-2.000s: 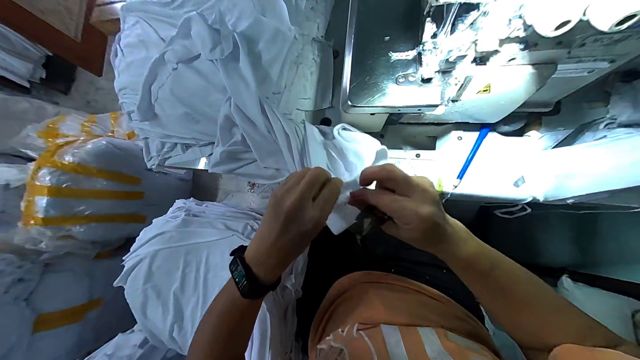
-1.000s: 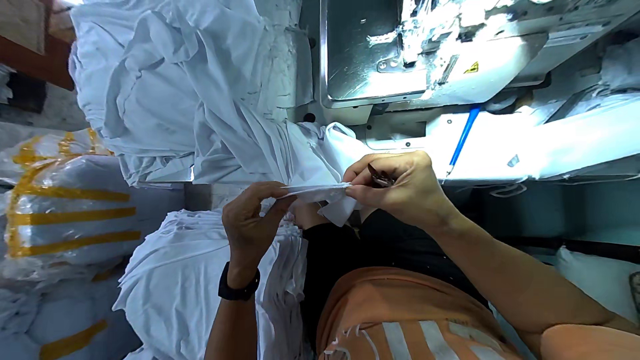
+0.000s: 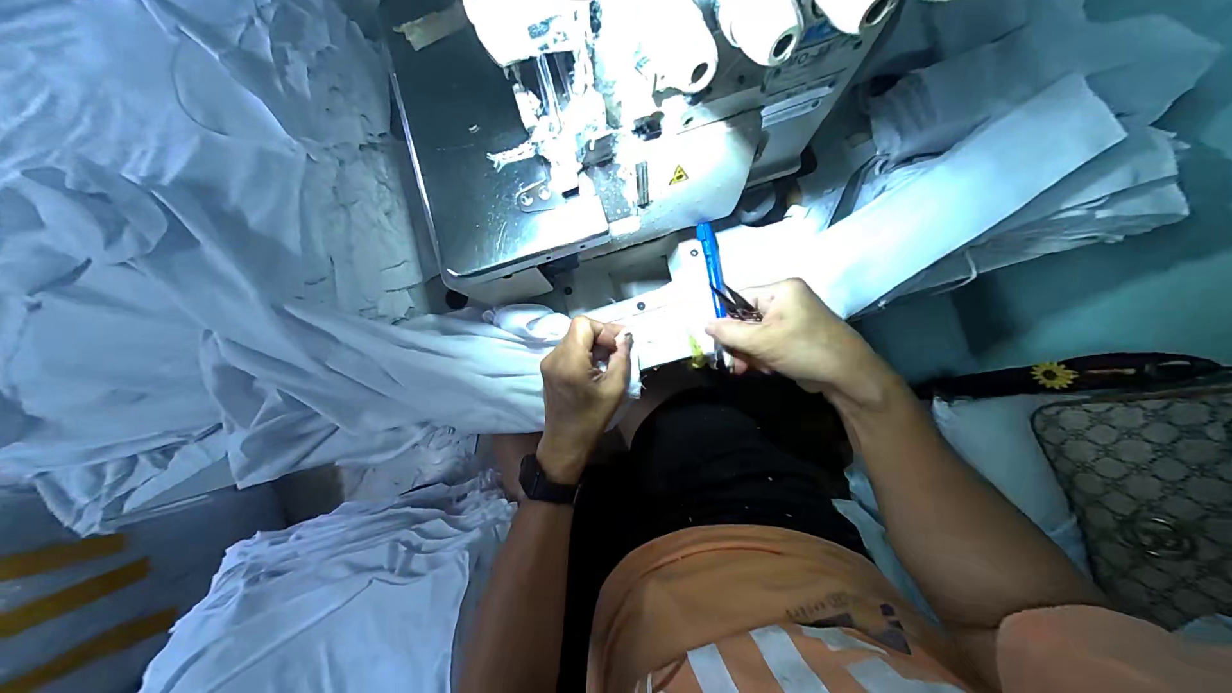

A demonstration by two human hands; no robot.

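Note:
My left hand (image 3: 585,377), with a dark watch on its wrist, pinches the edge of a white fabric piece (image 3: 462,371) that trails left across the table edge. My right hand (image 3: 794,337) holds small dark thread snips (image 3: 736,304), their blades pointing up and left, beside a blue pen-like tool (image 3: 710,260) lying on the machine's front edge. The two hands are apart. Above them stands a sewing machine (image 3: 698,173) with a lit needle area and a metal bed plate (image 3: 472,212).
White fabric (image 3: 144,289) is heaped at the left, with another stack (image 3: 337,597) below it. White strips (image 3: 982,192) lie at the right. A yellow-taped bundle (image 3: 87,577) is at lower left, a patterned bag (image 3: 1145,481) at lower right.
My hands have separated; the right one has let go of the white fabric and moved right with the snips. The left one still pinches fabric. The view has shifted right.

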